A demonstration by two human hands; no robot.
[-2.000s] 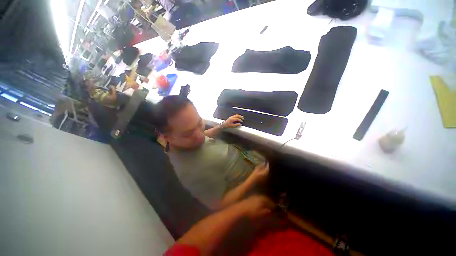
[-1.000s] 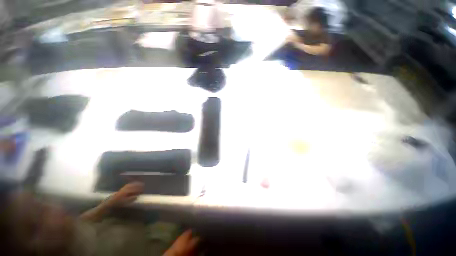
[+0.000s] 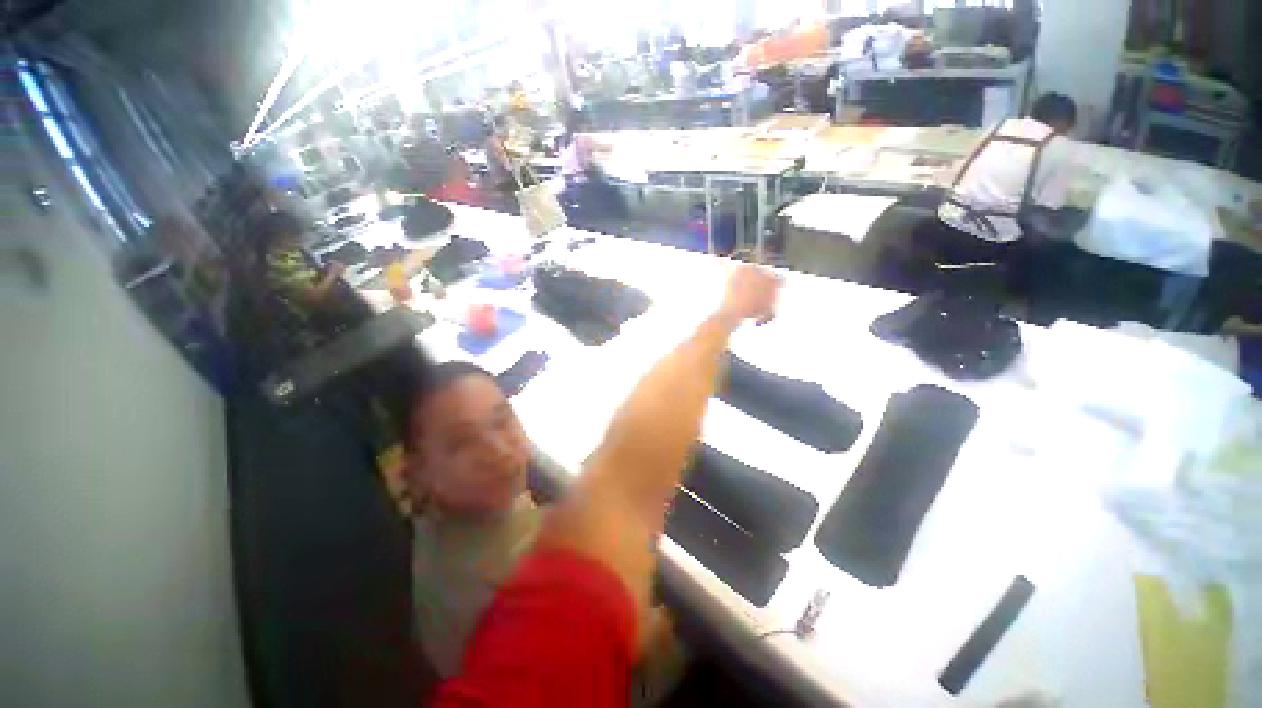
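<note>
My left hand [image 3: 752, 291], at the end of a bare arm with a red sleeve, is stretched out over the white table [image 3: 886, 664]. It looks mostly curled, its fingers are blurred, and I see nothing held in it. My right hand is out of view. Flat black cut panels lie on the table: one wide upright panel [image 3: 900, 484], one [image 3: 789, 401] partly behind my forearm, and two near the front edge [image 3: 754, 498]. A narrow black strip [image 3: 987, 634] lies at the right. A black bundled piece [image 3: 952, 335] lies farther back.
A seated person [image 3: 471, 450] is close on my left, face turned up. Clear plastic [image 3: 1176, 443] and a yellow sheet [image 3: 1183, 643] lie at the right. A red thing on blue [image 3: 482, 321] is at the left. Another person [image 3: 1003, 180] is beyond the table.
My left arm has risen from low beside the table and now reaches out above it. The seated person's head has turned up from the panels. The view has swung and shows more of the factory floor.
</note>
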